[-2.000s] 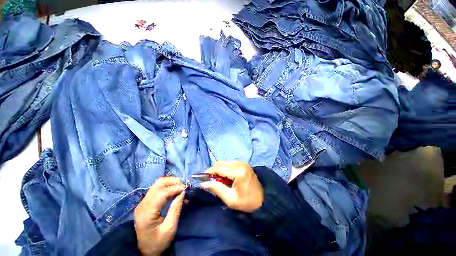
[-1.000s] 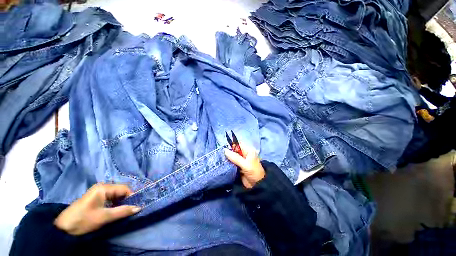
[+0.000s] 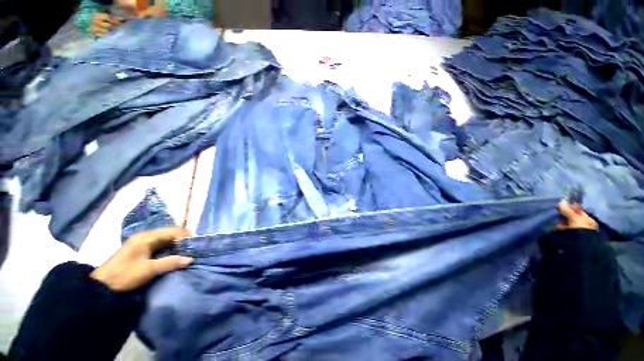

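A blue denim garment (image 3: 395, 282) is stretched wide across the front. Its long stitched band runs taut between my hands, with small button dots or holes along it. My left hand (image 3: 143, 261) pinches the band's left end between thumb and fingers. My right hand (image 3: 577, 217) holds the band's right end. The snips (image 3: 576, 200) show as a blurred dark tip with a bit of red at my right fingers; the rest is hidden. The lower part of the garment is cut off by the picture's bottom edge.
Lighter denim (image 3: 261, 169) lies on the white table (image 3: 296, 49) behind the band. A greyer heap (image 3: 106, 106) lies left, a dark layered stack (image 3: 551, 77) far right, lighter denim (image 3: 544, 155) below it. Small red scraps (image 3: 329, 62) lie at the back. Another person's hand (image 3: 106, 22) shows top left.
My hands have moved far apart, the right one out to the right, pulling the band long and taut. The view has shifted, showing more of the left heap and the table's far edge.
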